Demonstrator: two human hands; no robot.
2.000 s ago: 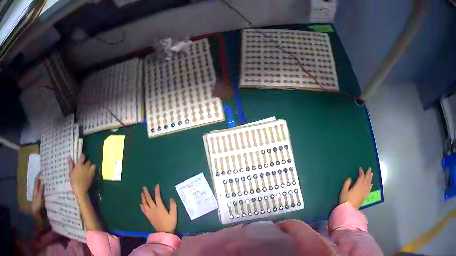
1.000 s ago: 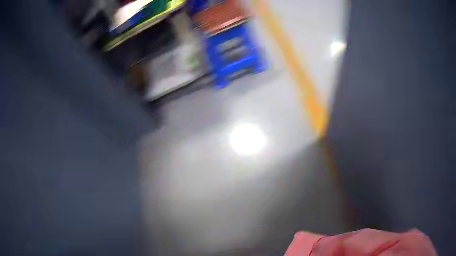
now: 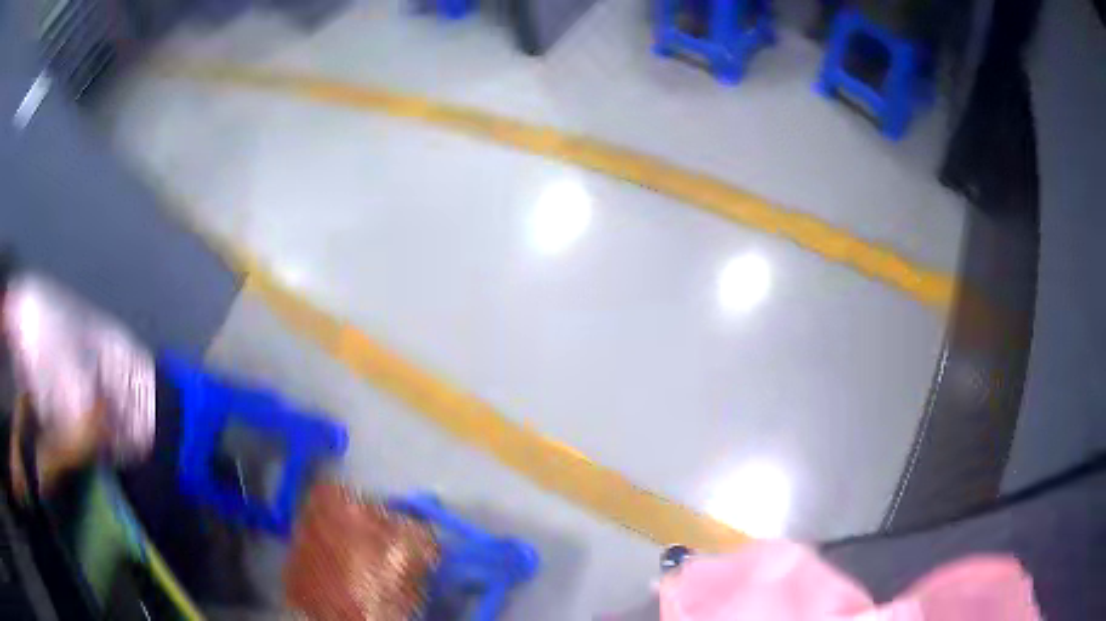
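Note:
Neither of my hands is in view. Only my pink clothing (image 3: 776, 585) shows at the bottom right edge, with a small dark round thing (image 3: 676, 557) at its left edge, too blurred to name. Nearest in front of me is the grey, shiny floor (image 3: 485, 303) with two yellow lines (image 3: 570, 149) across it. No tray or paper can be made out.
Blue stools (image 3: 261, 443) stand at the lower left, one beside a brown blurred thing (image 3: 352, 556). A person's pink sleeve (image 3: 79, 364) is at the left edge near a green bench edge (image 3: 109, 534). More blue stools (image 3: 876, 73) stand at the top right.
The view has swung from the green bench with trays to the floor. Both of my hands, seen resting on the bench two seconds ago, are out of the picture. More floor and stools show.

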